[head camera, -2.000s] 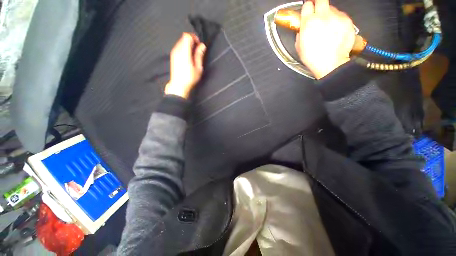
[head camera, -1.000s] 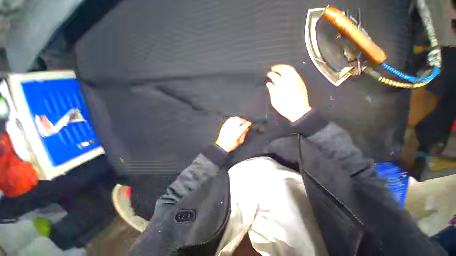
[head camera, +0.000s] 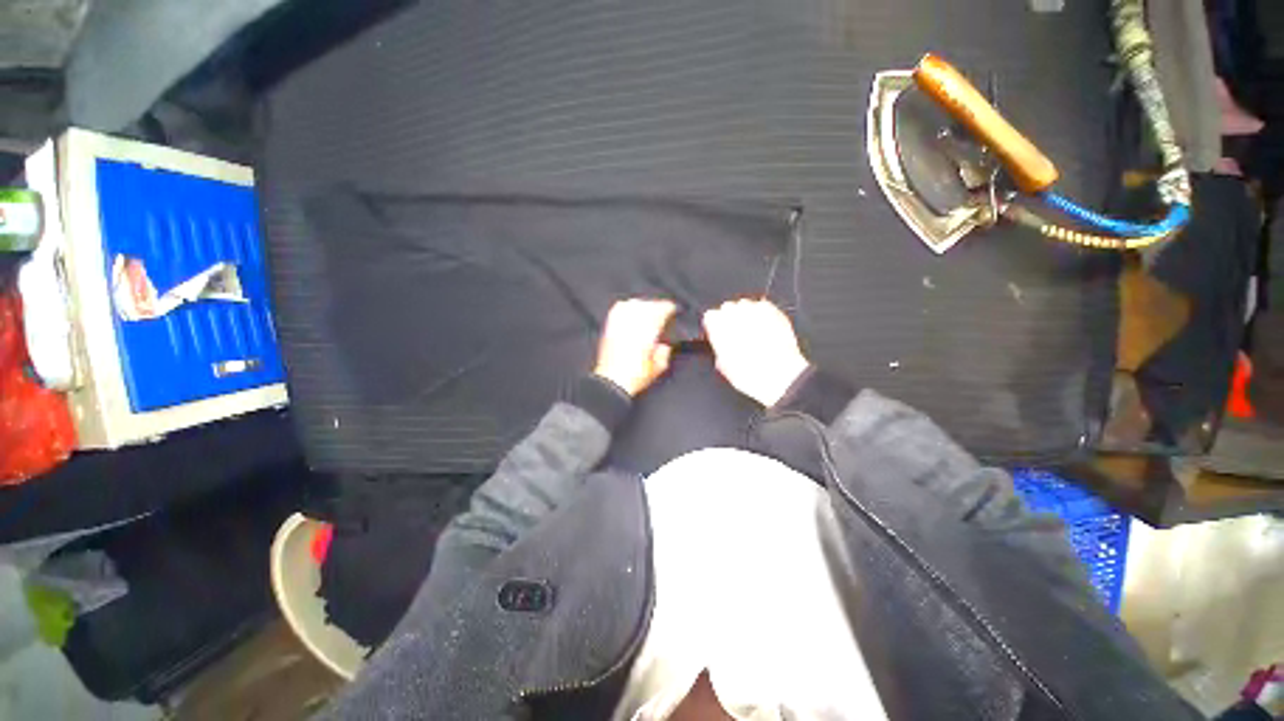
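A smooth black garment piece (head camera: 451, 303) lies on the ribbed dark table cover (head camera: 592, 99), with folds across it and loose threads at its right end. My left hand (head camera: 637, 342) and my right hand (head camera: 753, 345) grip its near edge side by side, close to my body, with a short stretch of dark cloth between them. The steam iron (head camera: 929, 162) rests on the cover to the right, untouched, its orange-brown wooden handle (head camera: 986, 124) on top.
A blue tube and banded cord (head camera: 1112, 226) run from the iron to a pale wrapped hose (head camera: 1148, 85). A blue-topped box (head camera: 183, 289) stands left of the table. A cream-rimmed bin (head camera: 299, 599) is below left. A blue crate (head camera: 1077, 535) sits low at right.
My right hand let go of the iron and came to the cloth; my left hand moved down to its near edge. The cloth now lies spread to the left, and the view has shifted.
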